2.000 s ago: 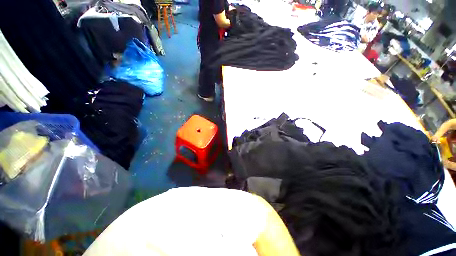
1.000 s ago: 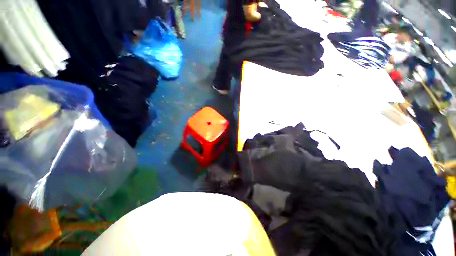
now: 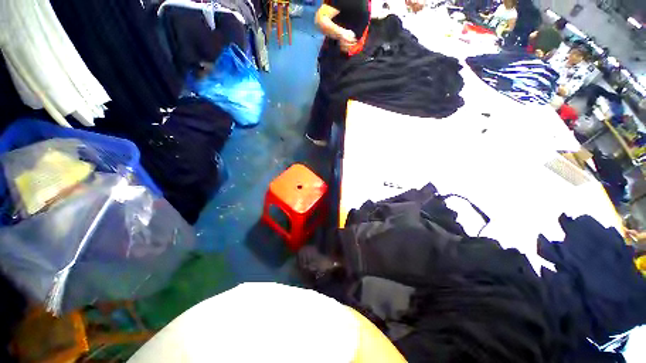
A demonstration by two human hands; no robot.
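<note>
A heap of black garments [image 3: 453,276] lies on the near end of the white-topped table [image 3: 453,149], in front of me and to the right. A smoother grey patch [image 3: 384,296] shows on its near left part. A thin black cord loop [image 3: 471,205] sticks out from the heap's far edge onto the white top. A dark navy pile [image 3: 591,269] lies just right of the heap. My white sleeve or shirt fills the bottom middle. Neither of my hands is in view.
A red plastic stool [image 3: 297,191] stands on the floor left of the table. A clear bag [image 3: 106,234] sits in a blue basket [image 3: 117,145] at left. A blue bag [image 3: 237,85] lies farther back. A person [image 3: 343,42] stands by another black pile [image 3: 418,78] at the table's far left.
The view has shifted, so the stool, basket and heap sit a little lower than one second ago. The standing person's arm now shows more fully. The heap looks much the same.
</note>
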